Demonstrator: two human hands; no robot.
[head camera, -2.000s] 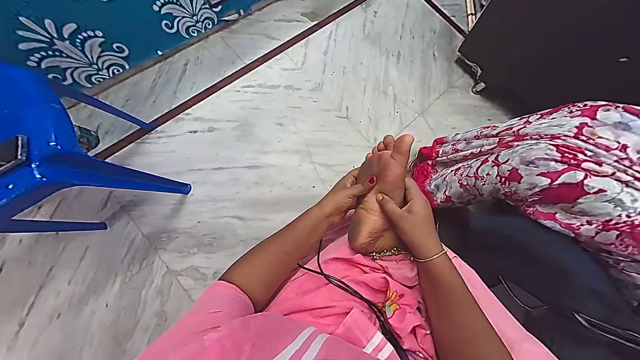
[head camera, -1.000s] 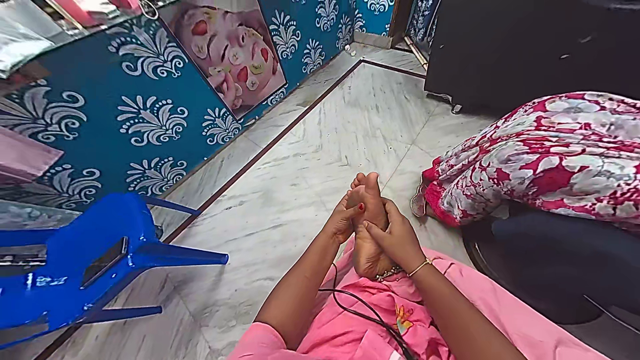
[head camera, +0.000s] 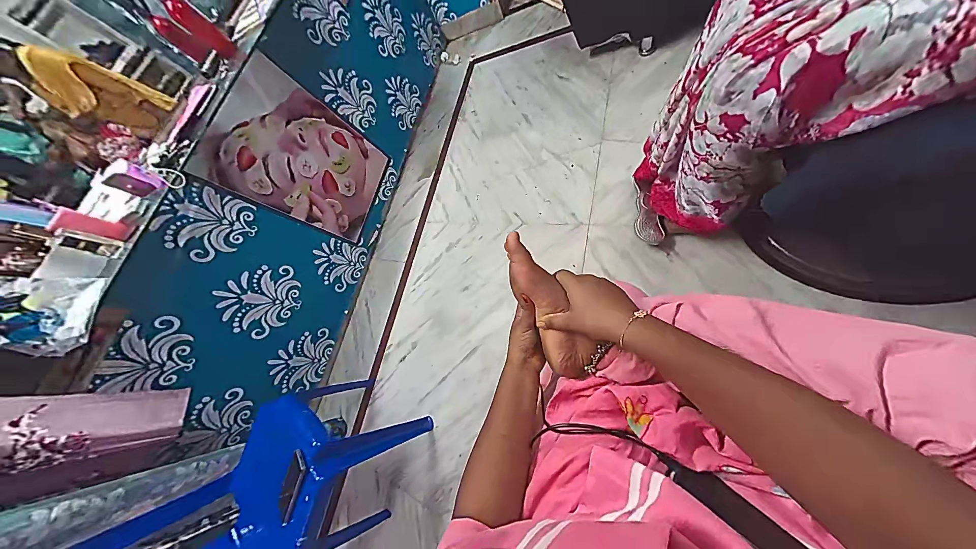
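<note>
A bare foot (head camera: 537, 286) rests sole-up on pink cloth (head camera: 587, 473) over my lap, its toes pointing up and away. My left hand (head camera: 524, 332) is wrapped along the left side of the foot, with the thumb near the ball; most of its fingers are hidden. From the right, my right hand (head camera: 591, 306) grips the middle of the foot, its thumb across the sole. A thin bracelet (head camera: 631, 326) circles my right wrist. A beaded anklet (head camera: 598, 358) lies at the ankle. Below the foot, a black cable (head camera: 595, 431) crosses the cloth.
At lower left is a blue plastic chair (head camera: 286, 473). A person's leg in floral cloth (head camera: 762, 114) and a dark round seat (head camera: 862, 213) are at right. A patterned blue wall (head camera: 282, 252) bears a face poster (head camera: 297, 160). Marble floor tiles (head camera: 534, 137) lie ahead.
The view has swung left, bringing in the poster and cluttered shelf. Both hands stay on the foot; my right hand now wraps across its middle, where its thumb lay along the sole earlier.
</note>
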